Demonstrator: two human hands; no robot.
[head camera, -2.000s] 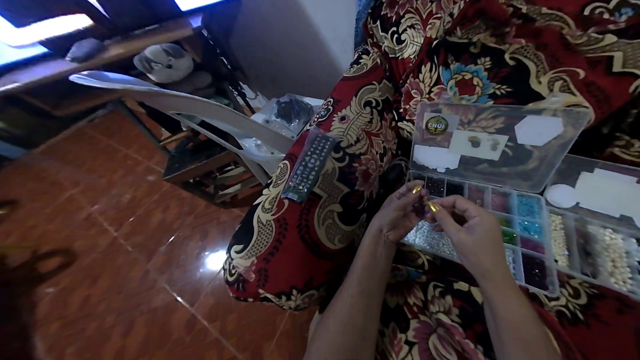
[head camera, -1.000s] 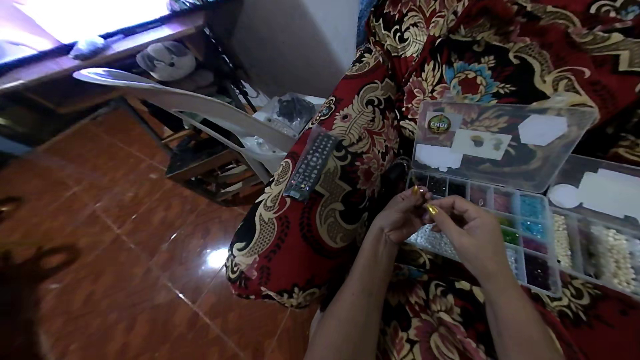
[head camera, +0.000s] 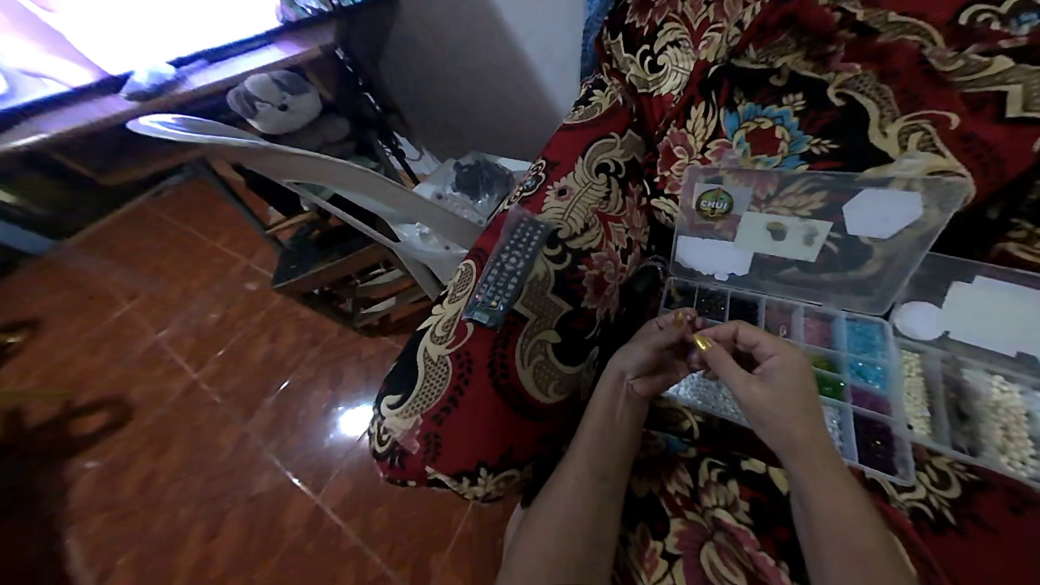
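Observation:
My left hand (head camera: 656, 351) and my right hand (head camera: 760, 378) meet over the near left part of a clear plastic bead organizer (head camera: 902, 455). The fingertips of both hands are pinched close together at something too small to make out. Under and around them lie compartments of clear beads (head camera: 703, 396), green beads (head camera: 829, 383), turquoise beads (head camera: 868, 337), dark purple beads (head camera: 876, 443) and black beads (head camera: 743, 310). The organizer's see-through lid (head camera: 877, 276) stands raised behind, with paper labels on it. My hands hide part of the compartments.
A second bead box (head camera: 959, 447) with cream beads sits at the right. A wrapped remote control (head camera: 510, 268) lies on the patterned red cover (head camera: 455, 390). Left of it stand a white plastic chair (head camera: 341, 175) and a wooden stand with a plush toy (head camera: 276, 101) above the tiled floor (head camera: 203, 455).

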